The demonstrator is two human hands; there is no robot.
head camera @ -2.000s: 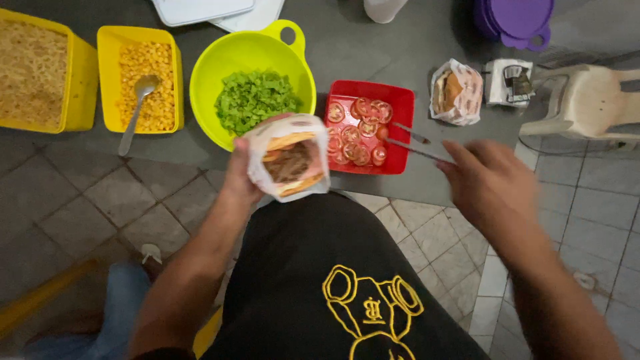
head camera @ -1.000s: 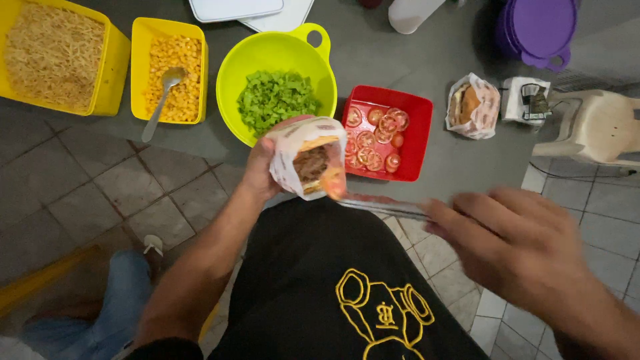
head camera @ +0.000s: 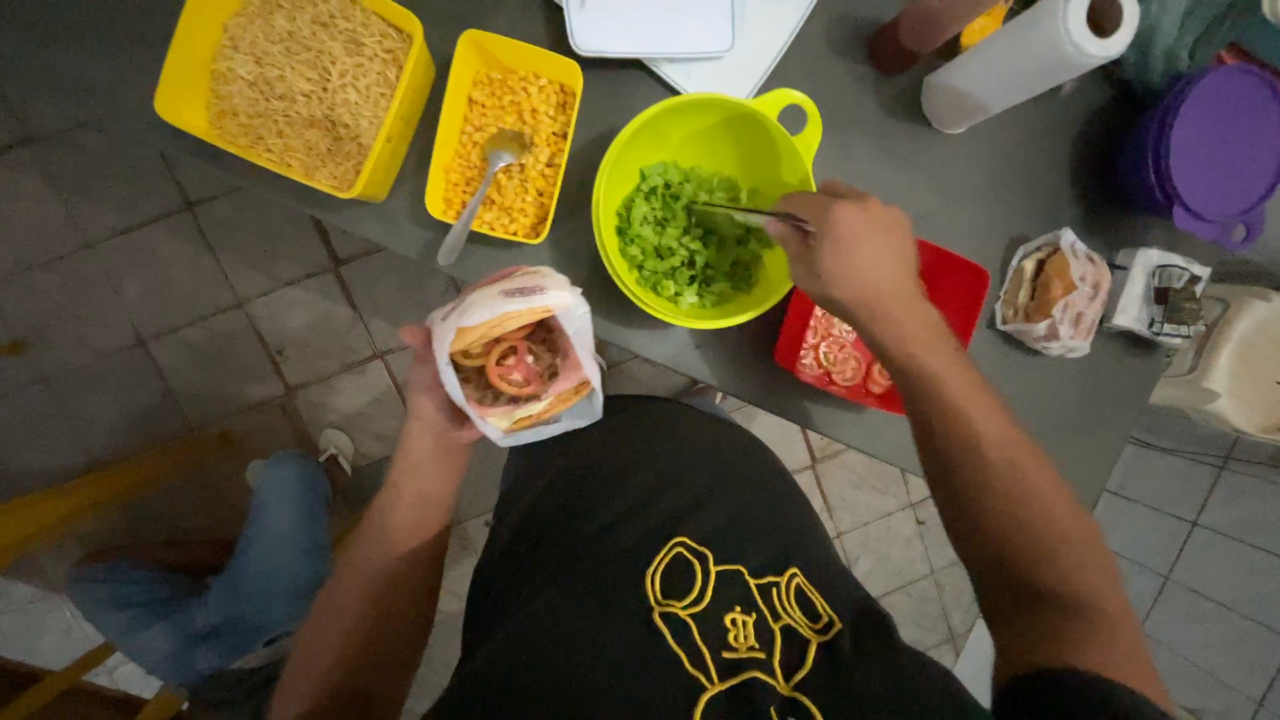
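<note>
My left hand (head camera: 437, 385) holds a paper-wrapped sandwich (head camera: 515, 360), its open side facing up, with tomato slices (head camera: 520, 367) on shredded meat between the bun halves. In my right hand (head camera: 855, 250) are metal tongs (head camera: 745, 214), their tips in the chopped lettuce (head camera: 680, 245) inside a lime-green bowl (head camera: 700, 120). Under my right forearm, partly hidden, is a red container (head camera: 950, 300) of sliced tomatoes. Left of the bowl stands a yellow container of corn (head camera: 530, 105) with a metal spoon (head camera: 470, 215) resting in it; a larger yellow container of shoestring potatoes (head camera: 310, 95) is beside that.
Toward the right of the grey table (head camera: 1040, 420) are another wrapped sandwich (head camera: 1053, 290), a napkin packet (head camera: 1160, 295), a lidded purple container (head camera: 1215, 150) and a paper towel roll (head camera: 1020, 70). White trays (head camera: 650, 25) lie at the back. A seated person's leg (head camera: 270, 540) shows lower left.
My right hand with the tongs has moved from the sandwich to the lettuce bowl. Tomato slices now show on the meat. My left hand has moved left, away from the red container.
</note>
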